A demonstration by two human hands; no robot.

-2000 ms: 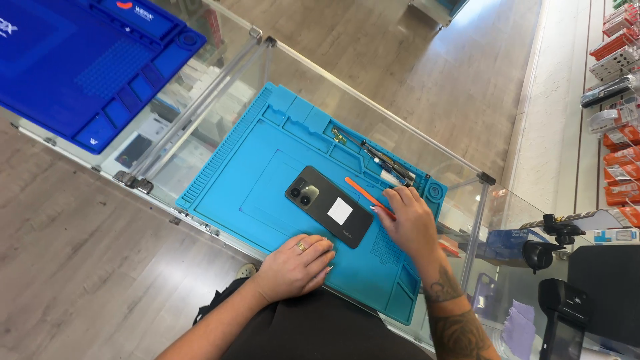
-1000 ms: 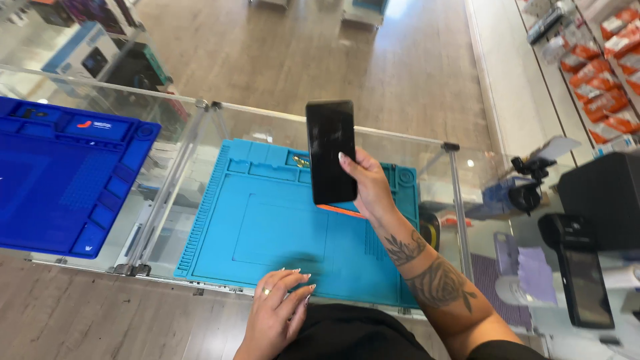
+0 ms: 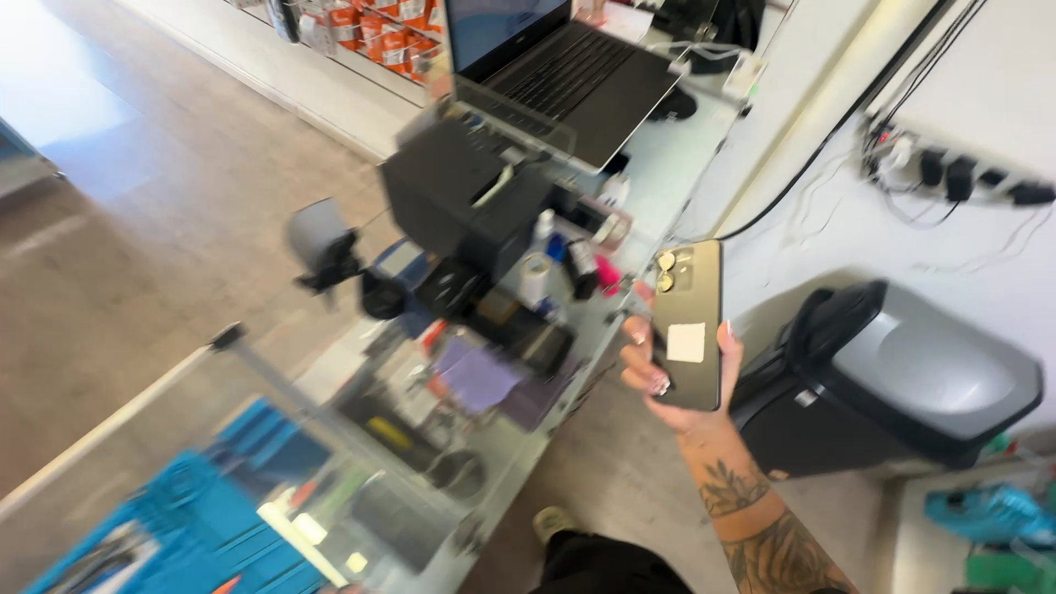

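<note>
My right hand (image 3: 689, 396) is wrapped around a dark smartphone (image 3: 691, 313), with its back and camera lenses facing up and a white square sticker (image 3: 685, 342) on it. The phone is held off to the right of the glass counter, in front of a white wall. Of my left hand, only a blurred sliver of skin may show at the bottom edge, too little to tell. The blue silicone repair mat (image 3: 198, 528) lies at the lower left, with tools in its tray and an orange tool tip at the frame's edge.
Along the glass counter are a laptop (image 3: 569, 82), a black box-shaped device (image 3: 470, 198), a card terminal (image 3: 495, 318), small bottles and purple cloths (image 3: 474, 371). A black bin (image 3: 874, 379) stands at the right below a power strip (image 3: 957, 169). Part of another person's hand shows behind the laptop.
My right hand has picked the phone up from the mat and carried it right, past the counter's edge. Its back faces me again after the screen did. The view has swung far right.
</note>
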